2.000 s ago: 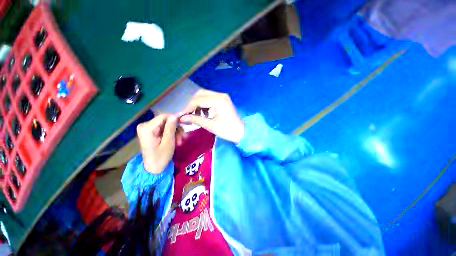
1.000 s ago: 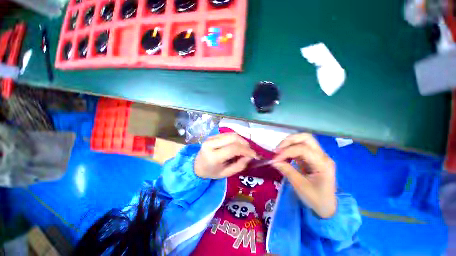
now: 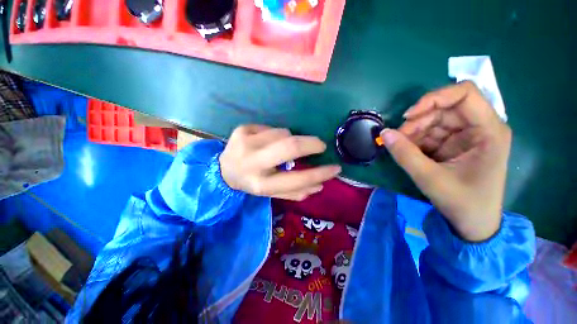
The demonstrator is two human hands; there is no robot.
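Note:
A round black watch head (image 3: pixel 359 138) lies face up on the green bench (image 3: pixel 266 104), near its front edge. A small orange tab (image 3: pixel 379 138) shows at the right side of its face. The thumb of my right hand (image 3: pixel 452 149) touches the tab; its index finger is raised. Whether a finger grips the tab from behind is hidden. My left hand (image 3: pixel 272 161) is left of the watch head, fingers spread, fingertips close to it but apart. A tiny white spot shows between its fingers; I cannot tell what it is. Any clear film is too faint to see.
A red compartment tray (image 3: pixel 285 62) at the upper left holds black watch heads and, in its corner pocket, blue, white and orange bits (image 3: pixel 288 9). A white cloth (image 3: pixel 481 76) lies behind my right hand. Red grid trays (image 3: pixel 117 123) are below bench level at left.
My hands have parted and moved up from my lap to the bench, one on each side of the watch head. The orange tab now shows at its face. The view is closer.

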